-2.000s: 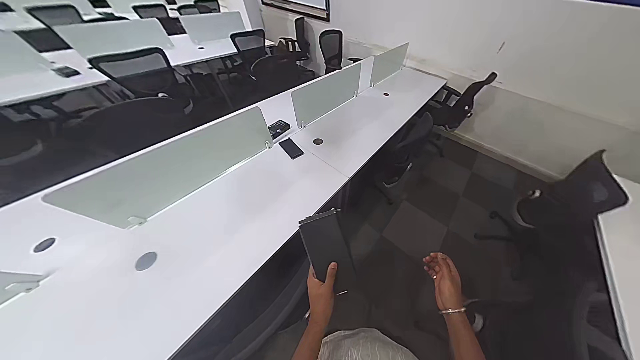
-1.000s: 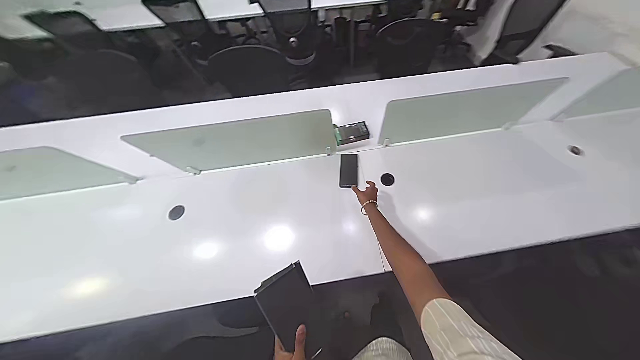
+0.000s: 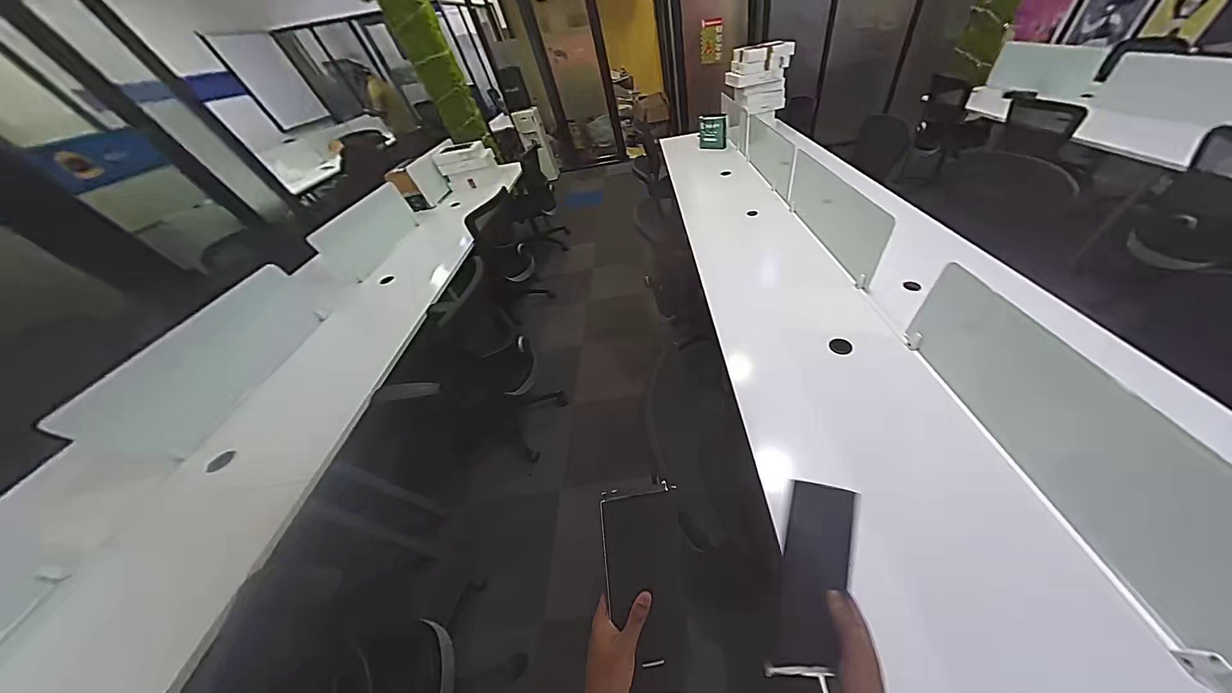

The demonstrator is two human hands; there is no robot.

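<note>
My left hand (image 3: 619, 630) grips a dark, flat, rectangular object (image 3: 640, 553) by its lower left part, with the thumb on its face. To its right, my right hand (image 3: 854, 635) holds another dark, flat, slab-like object (image 3: 818, 568) by its right edge. That one overlaps the near edge of the right-hand white desk (image 3: 770, 318). A white piece shows at its lower end. The two objects are held apart, side by side. What exactly they are cannot be told. The fingers behind both are hidden.
A carpeted aisle (image 3: 602, 337) runs between the right desk and a left white desk (image 3: 318, 423), with mesh office chairs (image 3: 500, 356) along it. Frosted divider panels (image 3: 1078, 414) stand on the desks. Stacked white boxes (image 3: 758, 82) and a green box (image 3: 712, 132) are at the far end.
My right hand was empty, then reached to a dark object lying on the desk by the divider; now it holds a dark object. My left hand keeps its object. The view has turned strongly.
</note>
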